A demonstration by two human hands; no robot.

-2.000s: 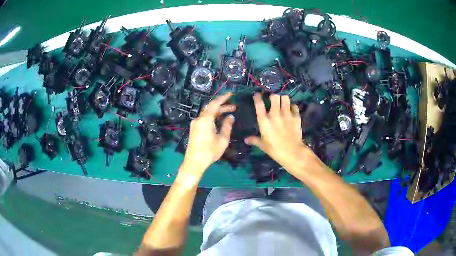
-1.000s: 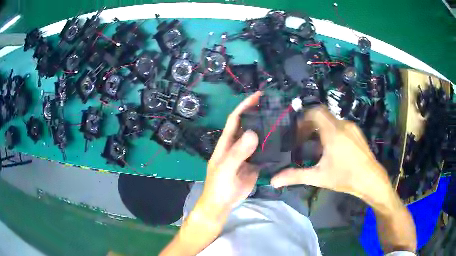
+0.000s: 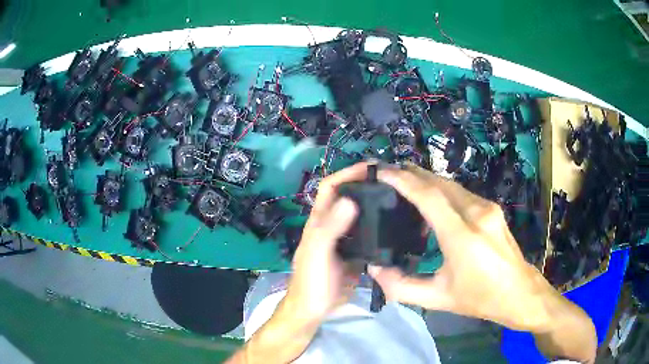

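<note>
A black squarish housing unit (image 3: 381, 220) is held up in front of me, above the near edge of the bench. A short black prong sticks out of its top edge and a dark stem points down from its lower edge. My left hand (image 3: 324, 234) grips its left side, with the thumb on the face. My right hand (image 3: 462, 245) grips its right side, with fingers over the top and the thumb at the lower edge. Both hands are bare and slightly blurred. The unit's far side is hidden.
Many part-assembled housing units (image 3: 233, 165) with red wires lie over the teal bench mat (image 3: 285, 167). A cardboard tray (image 3: 562, 156) heaped with black parts stands at right, above a blue bin (image 3: 516, 346). Behind the white rail (image 3: 285, 34) runs a green belt (image 3: 341, 13).
My hands have lifted from the bench with the black unit and now grip it from both sides. The red wire seen across it a second ago no longer shows. The whole view has shifted.
</note>
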